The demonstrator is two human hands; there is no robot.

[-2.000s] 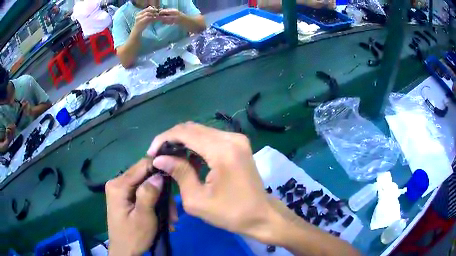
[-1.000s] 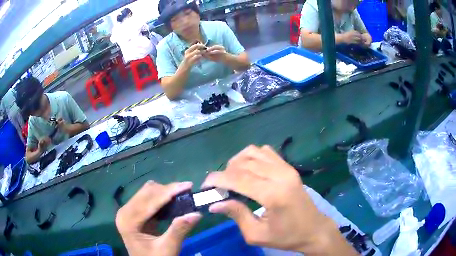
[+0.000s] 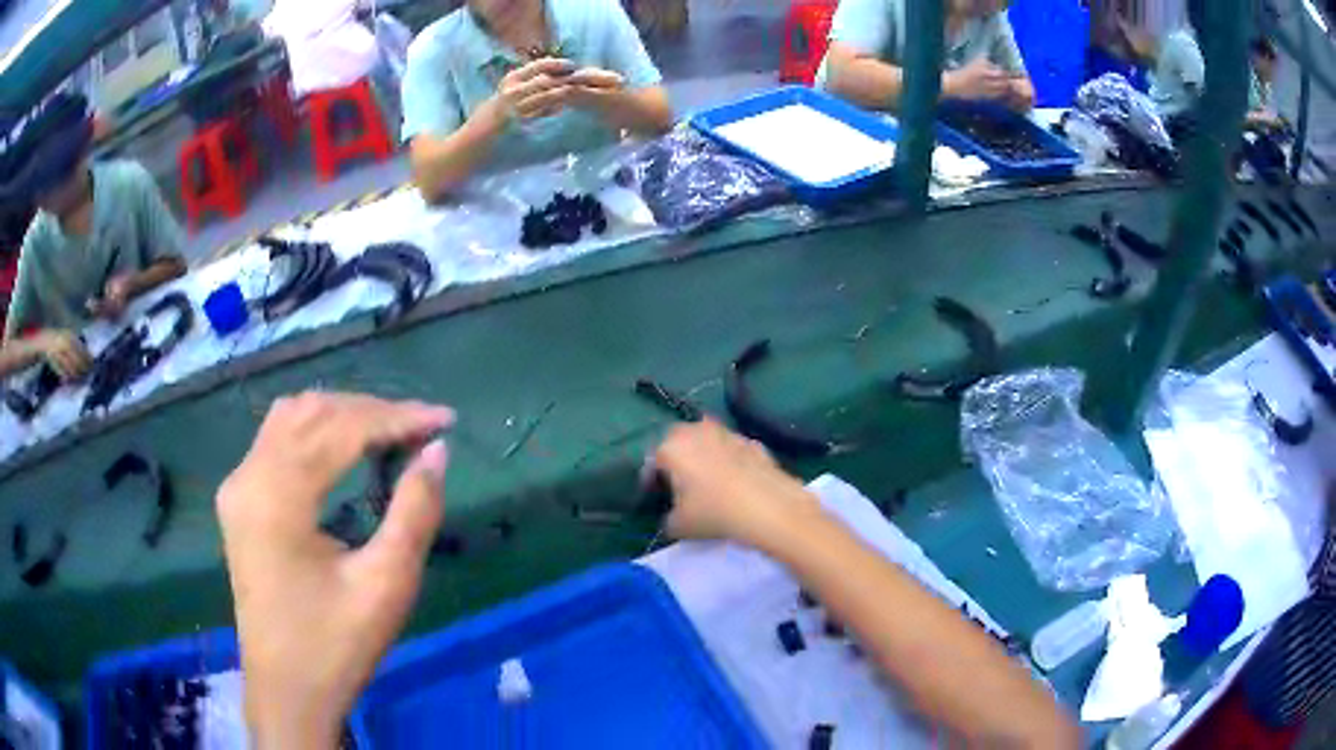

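My left hand (image 3: 330, 564) is raised at left of centre, thumb and fingers apart, with nothing in it. A dark band on the belt shows behind it. My right hand (image 3: 718, 484) is over the near side of the green belt, fingers pointing down and left. Its fingertips are at a dark headband part; whether they grip it is hidden. A thin black headband end (image 3: 667, 399) shows just above that hand. A curved black headband (image 3: 755, 403) lies on the belt to its right. The blue parts tray (image 3: 586, 659) below my hands holds a small white scrap (image 3: 513, 681).
Black end pieces (image 3: 791, 636) lie on the white sheet (image 3: 733, 601), partly under my right forearm. A clear plastic bag (image 3: 1062, 484), a blue-capped bottle (image 3: 1070, 633) and white tissue (image 3: 1128, 652) are at right. Another blue tray (image 3: 110, 703) is at lower left. Seated people work across the belt (image 3: 586, 344).
The black piece with a shiny face has left my left hand. My hands have parted; the right one now reaches down over the belt. The view has shifted downward.
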